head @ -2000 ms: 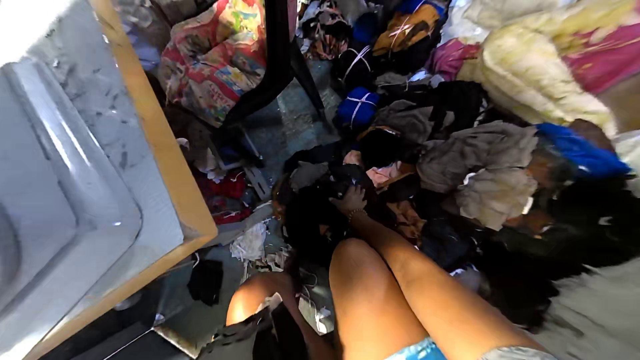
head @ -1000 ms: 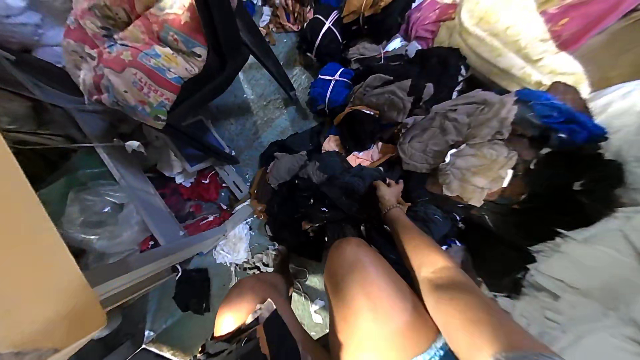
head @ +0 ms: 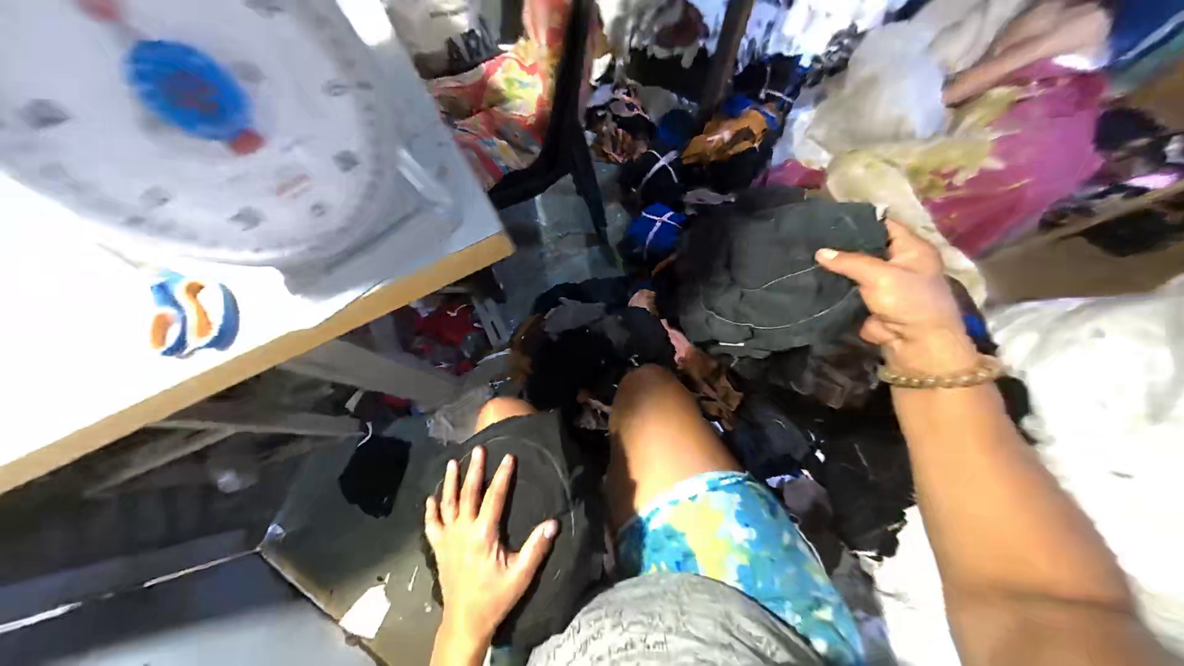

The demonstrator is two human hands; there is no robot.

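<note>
My right hand point(head: 911, 291), with a braided bracelet at the wrist, grips the right edge of a dark round cloth piece point(head: 786, 277) with pale stitching, held up over the clothing pile. My left hand point(head: 486, 536) lies flat with fingers spread on another dark cloth piece point(head: 541, 472) with a curved seam line, which rests over my left thigh. Black and dark cloths point(head: 592, 347) are heaped just beyond my knees. A blue cloth bundle point(head: 655, 229) tied with white string sits beyond them.
At upper left stands a white table with a wooden edge point(head: 370, 319), bearing a dial scale point(head: 240, 120) and a roll of tape point(head: 192, 314). A dark chair leg point(head: 585, 185) rises ahead. White fabric point(head: 1101, 398) lies at right, pink and yellow cloth point(head: 1017, 157) at upper right.
My right hand was down in the dark pile; now it is raised at the right with a dark cloth piece. My left hand has come into view on cloth over my thigh. The view has shifted.
</note>
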